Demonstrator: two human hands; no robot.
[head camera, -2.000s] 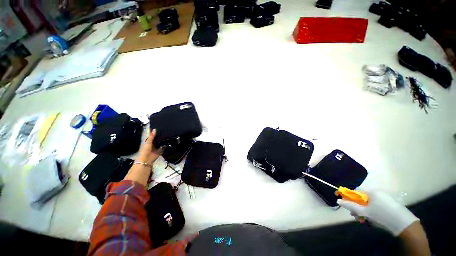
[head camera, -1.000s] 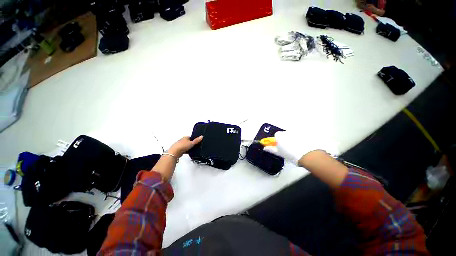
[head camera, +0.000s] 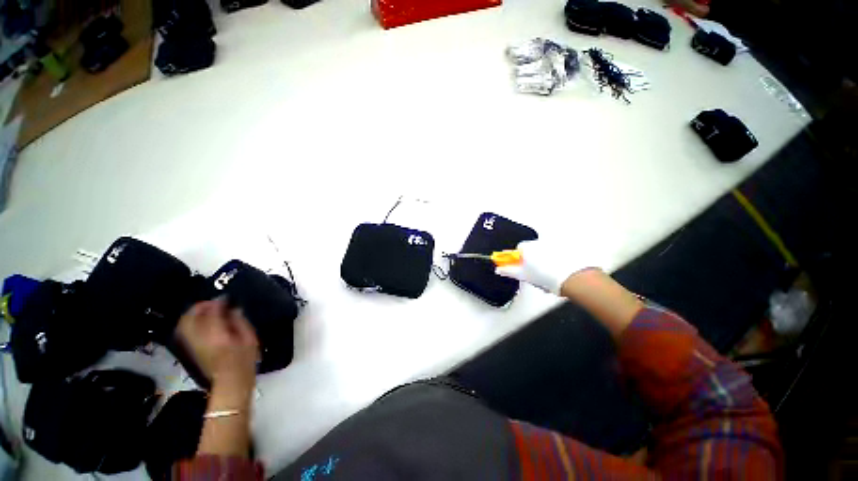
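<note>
My left hand, bare and blurred, is over the left pile at the edge of a black zip bag; whether it grips the bag cannot be told. My right hand, in a white glove, is shut on the yellow-orange air blow gun. Its thin nozzle points left over a black bag near the table's front edge. Another black bag lies flat just left of the nozzle, with a thin string and pale tag behind it. More black bags lie heaped at the left.
The white table also holds a red box at the far edge, silvery packets and dark cords. A bag lies near the right edge. Other bags lie at the back. Part of a person shows at the top right.
My left hand has let go of the middle bag and moved left to the pile. That bag now lies without a hand on it. The gun stays in my right hand.
</note>
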